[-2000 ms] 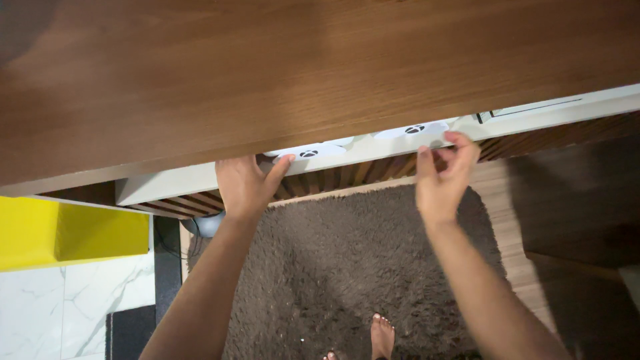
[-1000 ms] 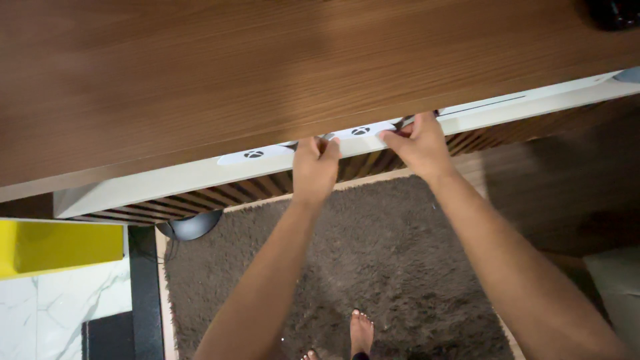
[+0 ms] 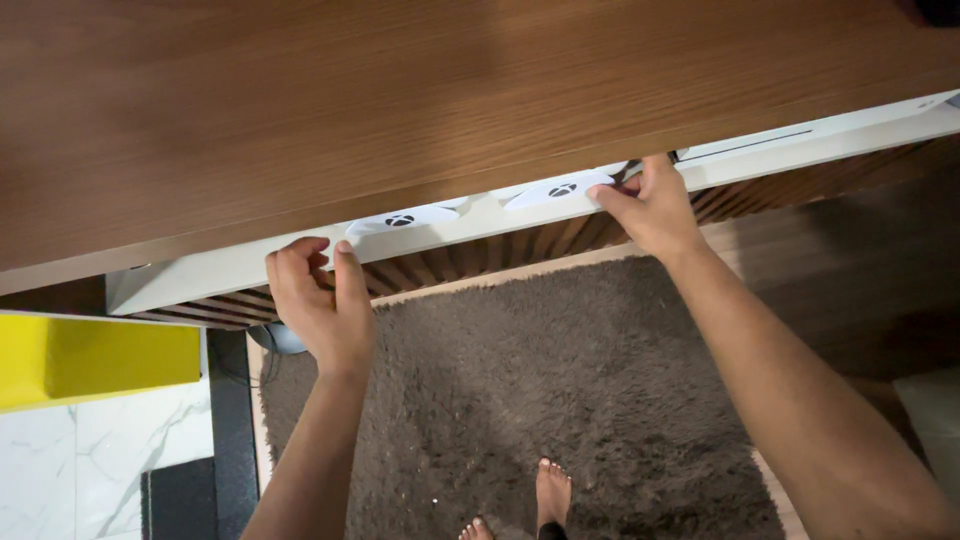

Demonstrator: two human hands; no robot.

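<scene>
Two white stands or holders with Xbox logos, their exact kind unclear, sit on a white shelf (image 3: 465, 234) below a wooden top. My left hand (image 3: 319, 289) is at the shelf edge, just left of the left logo piece (image 3: 403, 221), its thumb and fingers apart with nothing seen between them. The right logo piece (image 3: 556, 192) has my right thumb at its right end; the fingers of my right hand (image 3: 649, 202) reach under the wooden top beside a dark object, partly hidden. Farther right lies a white game console (image 3: 750, 142) with a thin dark slot.
The wooden top (image 3: 450, 90) overhangs the shelf. Dark slats (image 3: 480, 255) run below it. A shaggy brown rug (image 3: 525, 360) lies under my feet. At left are a yellow object (image 3: 120, 360), a round grey object (image 3: 285, 339) with a cable, and marble tile.
My left hand has moved left, away from between the two logo pieces to the left one's far side. My right hand stays at the right piece's right end.
</scene>
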